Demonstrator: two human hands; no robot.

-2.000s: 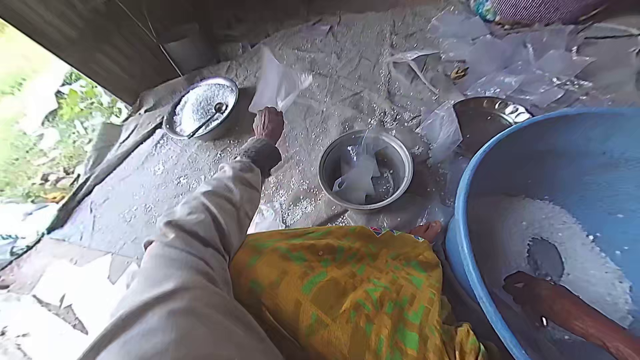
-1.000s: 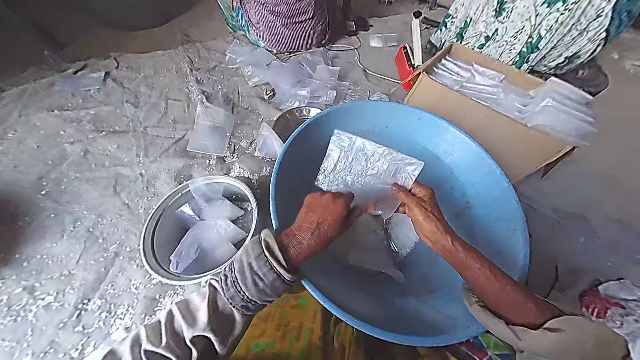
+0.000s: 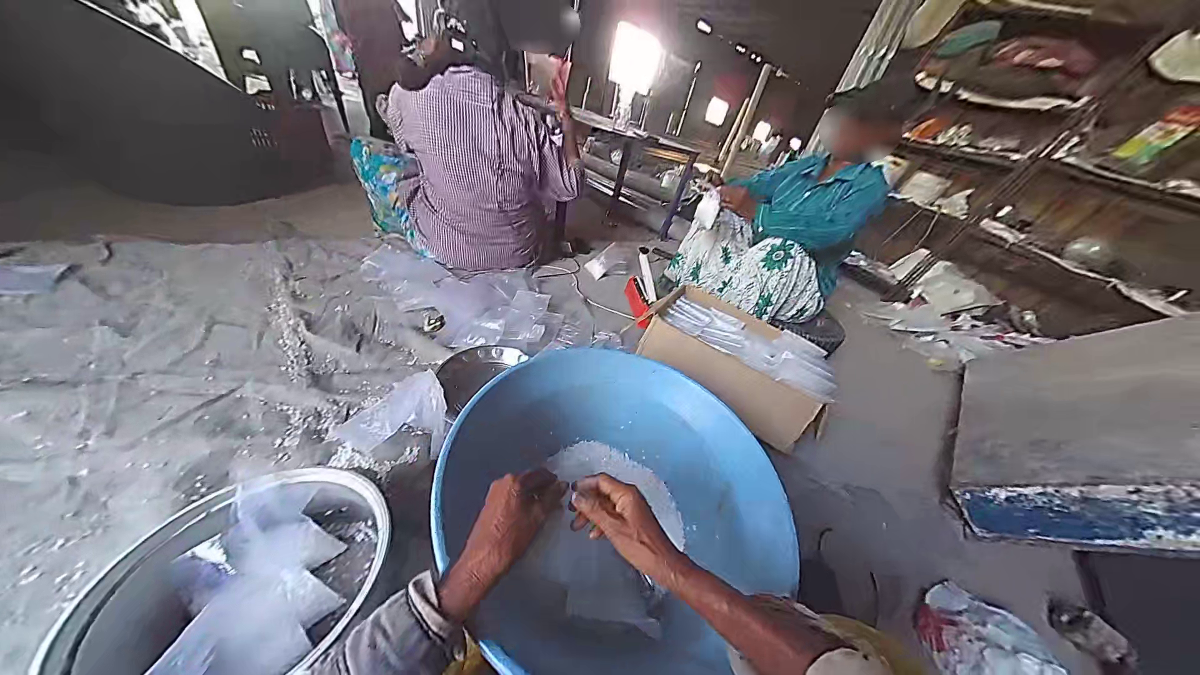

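Observation:
Over a large blue plastic tub [image 3: 731, 412], my left hand [image 3: 516, 520] and my right hand [image 3: 619, 520] meet with pinched fingers at the top of a clear plastic bag [image 3: 605, 586]. The bag hangs down inside the tub, its lower end pale. White granules [image 3: 609, 459] lie on the tub's bottom behind my hands. At the lower left, a metal basin [image 3: 122, 581] holds several plastic bags [image 3: 272, 581] with white contents. A loose clear bag [image 3: 398, 412] lies between basin and tub, beside a steel plate [image 3: 478, 361] partly hidden by the tub's rim.
A cardboard box [image 3: 731, 398] of plastic bags stands behind the tub, near a red object [image 3: 637, 300]. Two people sit beyond, one in a striped shirt [image 3: 478, 169], one in a teal top [image 3: 816, 211]. Scattered bags [image 3: 487, 305] lie on the ground sheet; a slab [image 3: 1078, 441] is at right.
My left hand, earlier at a bag near a tray, came over the tub to join my right. A second ago both held a bag higher up; now it hangs lower. The view has swung right and up.

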